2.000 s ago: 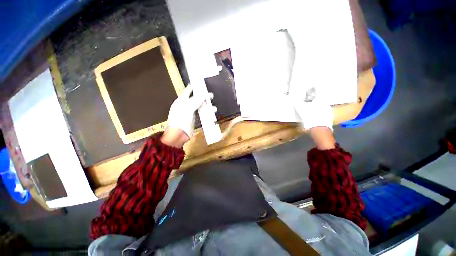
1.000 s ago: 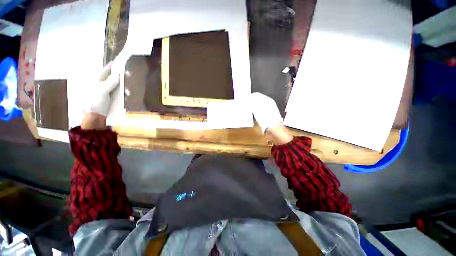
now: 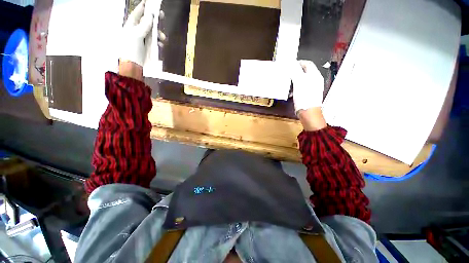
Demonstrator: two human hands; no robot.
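A white skeleton sheet (image 3: 265, 78) with a large opening lies over the yellow wood-coloured die frame (image 3: 191, 46), whose lower edge shows beneath it. Dark board shows inside the frame. My left hand (image 3: 138, 38), in a white glove, grips the sheet's left side with fingers spread over its edge; the sheet's far part is cut off by the picture's top. My right hand (image 3: 308, 86), also in a white glove, holds the sheet's lower right corner. Its fingertips are partly hidden.
White sheet stock (image 3: 396, 77) lies at the right. Another white sheet (image 3: 97, 67) with a dark brown panel (image 3: 66, 83) lies at the left. The wooden bench rail (image 3: 221, 122) runs along the front. A blue tub (image 3: 18, 64) with white scraps stands at the left end.
The skeleton sheet first lay at the right beside the die frame, then came left over it. Now both hands hold it farther up the bench, and the frame's lower edge shows below it.
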